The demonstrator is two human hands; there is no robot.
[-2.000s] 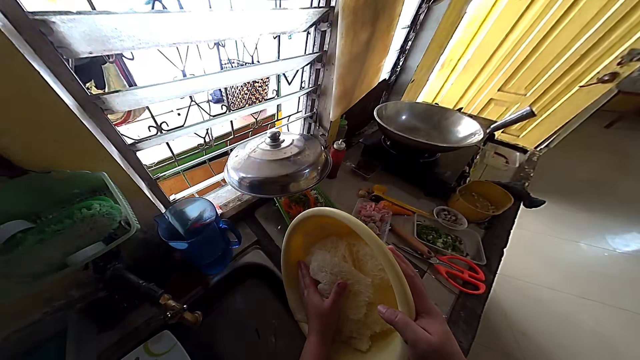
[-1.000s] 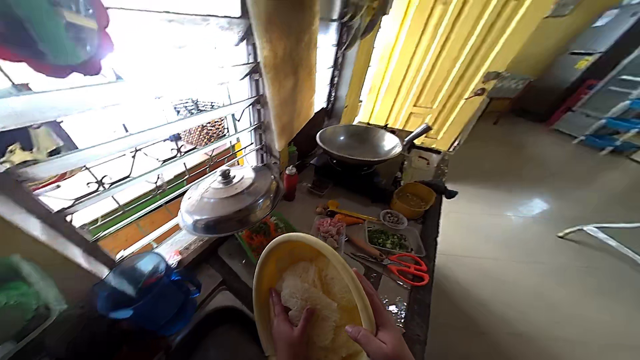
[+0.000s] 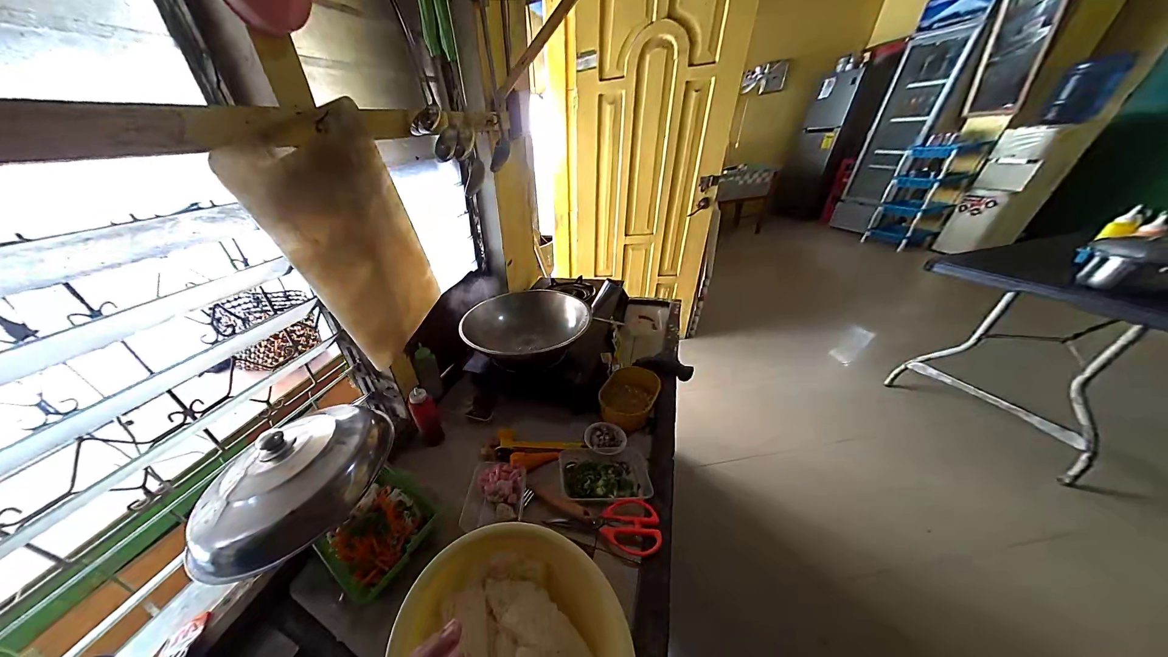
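A yellow plastic basin (image 3: 598, 593) with pale, whitish noodles (image 3: 525, 611) in it sits at the bottom of the head view. Only fingertips of my left hand (image 3: 440, 639) show, at the noodles' left side; whether they grip any is hidden. My right hand is out of view. Beyond the basin lie red-handled scissors (image 3: 630, 527), a tub of chopped greens (image 3: 599, 478), a tub of pink diced meat (image 3: 500, 484) and a small bowl (image 3: 605, 438). A green basket of cut vegetables (image 3: 376, 534) is at the left, partly under a metal lid (image 3: 292, 493).
A steel wok (image 3: 526, 324) stands on the stove, its handle towards the right. Near it are a red bottle (image 3: 425, 416) and a yellow container (image 3: 630, 399). Louvred window slats run along the left. A yellow door (image 3: 639, 146) and a folding table (image 3: 1031, 274) are farther off.
The view has swung up and to the right. Both hands showed at the basin earlier; now only fingertips of the left remain in view.
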